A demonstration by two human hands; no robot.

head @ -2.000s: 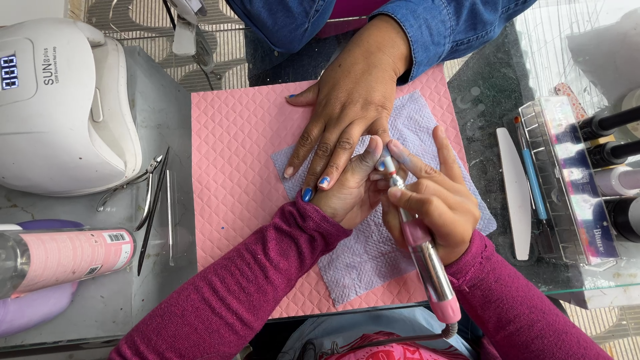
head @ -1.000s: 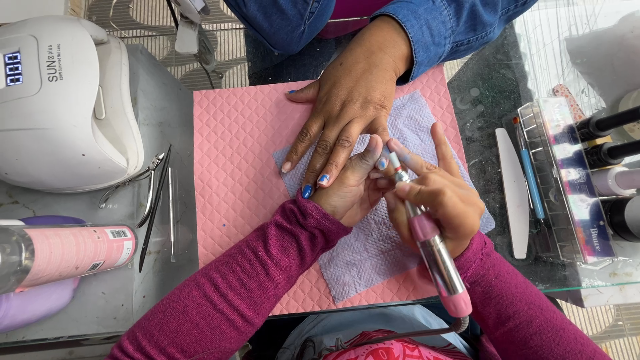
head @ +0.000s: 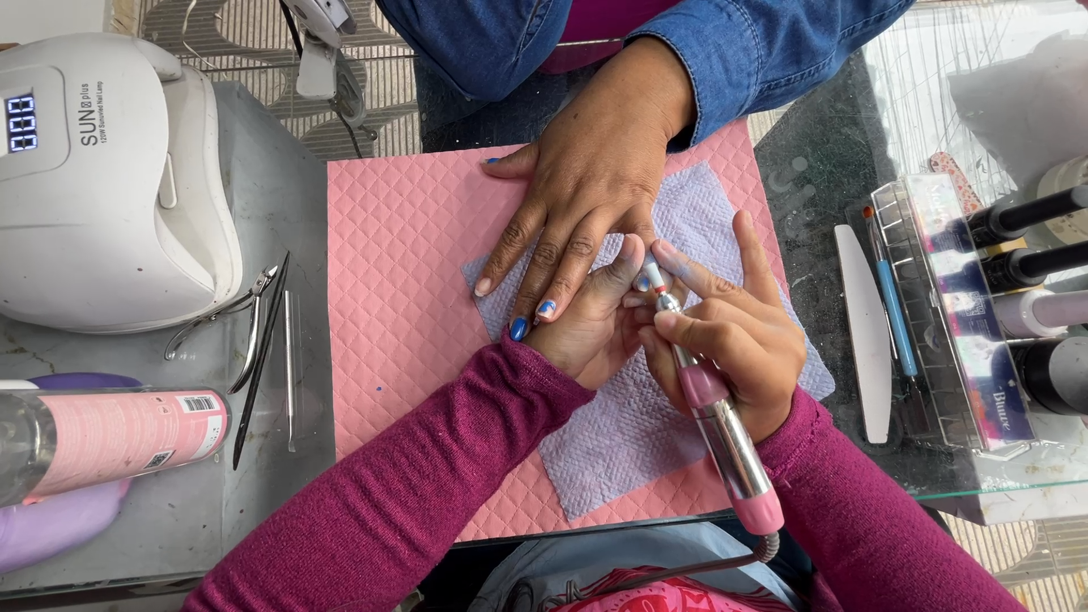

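My right hand [head: 735, 331] grips a pink and silver electric nail drill [head: 722, 425], its pale bit touching or just over the little fingernail of another person's hand [head: 595, 178]. With thumb and fingers, my left hand [head: 599, 327] holds that little finger from below. Blue polish shows on several of the person's nails, whole on one and patchy on others; the index fingernail looks bare. Under the hands lie a lilac paper towel [head: 620, 450] and a pink quilted mat [head: 391, 255].
A white nail lamp [head: 93, 195], cuticle nippers [head: 255, 314], a metal pusher [head: 291, 365] and a pink-labelled bottle [head: 127, 433] are at left. At right lie a white nail file [head: 864, 340], a blue-handled brush [head: 897, 314], a clear rack [head: 918, 340] and black-capped bottles [head: 1033, 212].
My right hand and the drill have shifted slightly about the little fingernail. My left hand keeps its hold, and the other person's hand stays in nearly the same place.
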